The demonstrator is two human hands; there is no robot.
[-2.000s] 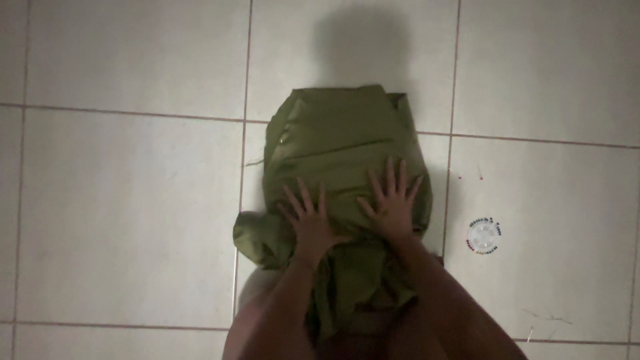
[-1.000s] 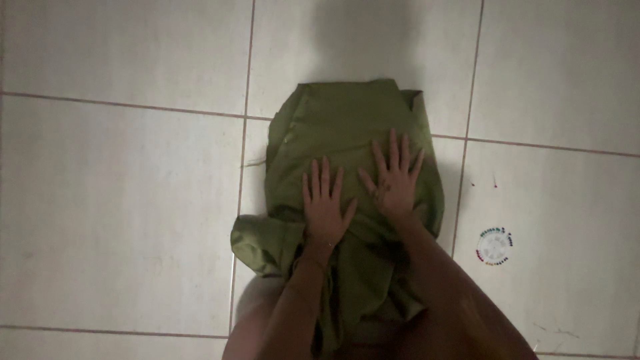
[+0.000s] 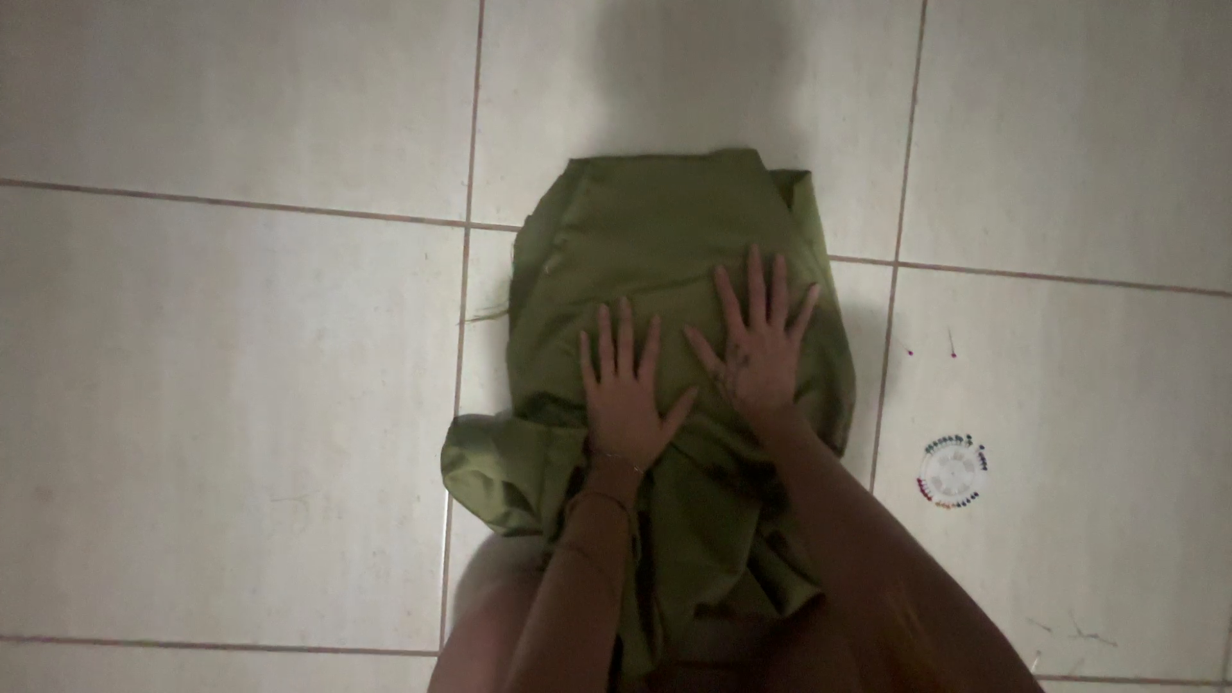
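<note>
Green fabric [image 3: 664,221] lies on the tiled floor, fairly flat at its far part and bunched in folds toward my knees. My left hand [image 3: 630,395] rests palm down on the middle of the cloth, fingers spread. To its right and slightly farther forward, my right hand [image 3: 760,346] presses flat on the same cloth, its fingers spread too. Neither hand grips anything. A loose thread sticks out from the fabric's left edge, and a gathered bulge of cloth lies left of my left wrist.
A round wheel of coloured ball-head pins [image 3: 953,472] lies on the floor tile to the right. Beyond it are two loose pins [image 3: 953,354] with reddish heads. Thread scraps [image 3: 1088,633] lie at the lower right. My bare legs are at the bottom edge.
Two seconds ago my left hand lay farther left on the cloth with its fingers fanned wider; it has since moved right and forward. My right hand stays on the fabric's right side.
</note>
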